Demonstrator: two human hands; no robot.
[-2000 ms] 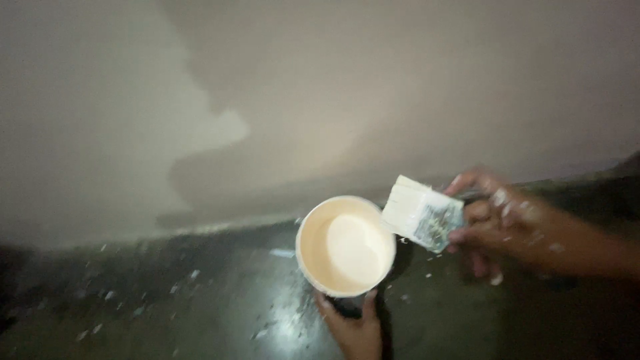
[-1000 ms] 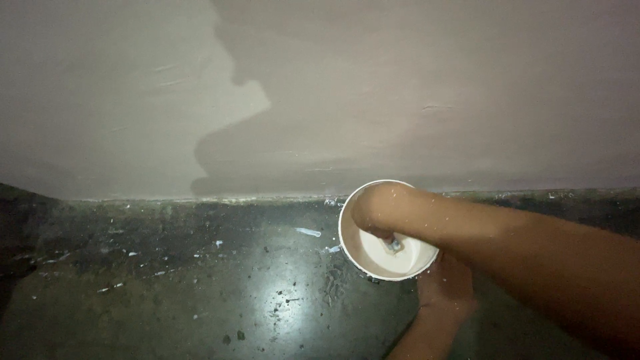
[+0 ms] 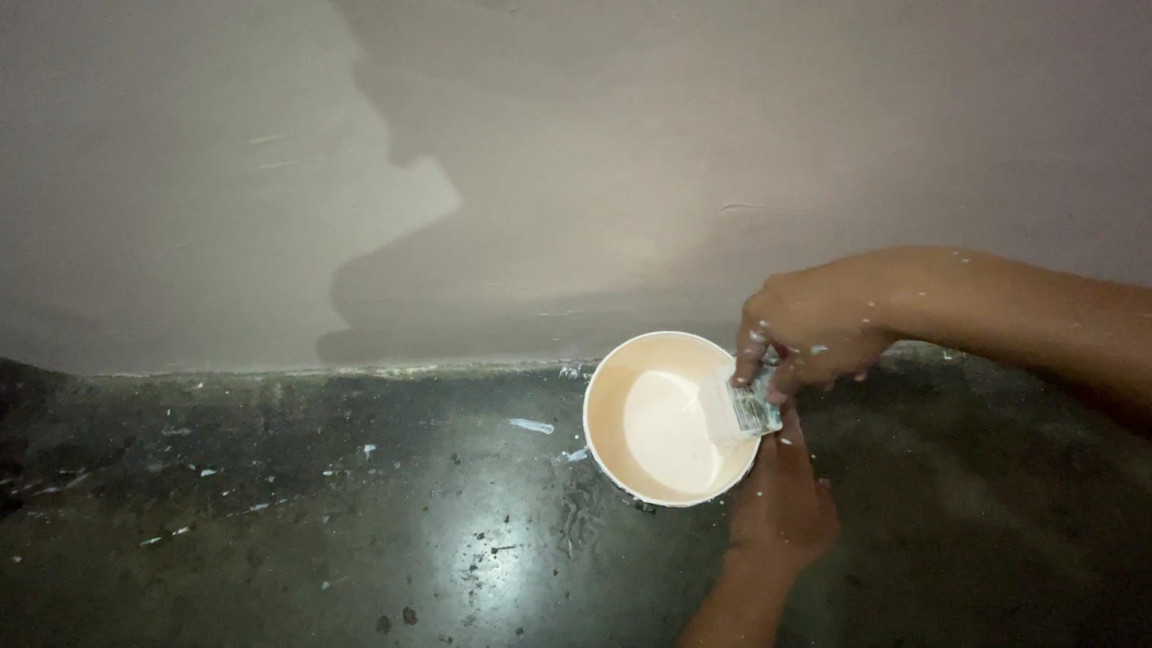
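Observation:
A round tub (image 3: 609,423) with a pale rim holds cream-white paint (image 3: 670,432). My right hand (image 3: 810,324), flecked with paint, grips a wide flat paintbrush (image 3: 754,405) by its ferrule at the tub's right rim. The brush's bristles, coated in paint, point left over the inside of the tub. My left hand (image 3: 783,504) is at the tub's lower right side, below the brush. Its fingers are partly hidden behind the rim and the brush, so its hold on the tub is unclear.
Behind the tub rises a painted wall (image 3: 558,180) with a lighter patch at the left and a darker area beside it. The dark floor (image 3: 360,540) bears white paint spots and smears. A bright reflection shows left of the tub.
One second ago my right hand was down inside the tub; now it is at the right rim with the brush in view. My left hand has stayed beside the tub.

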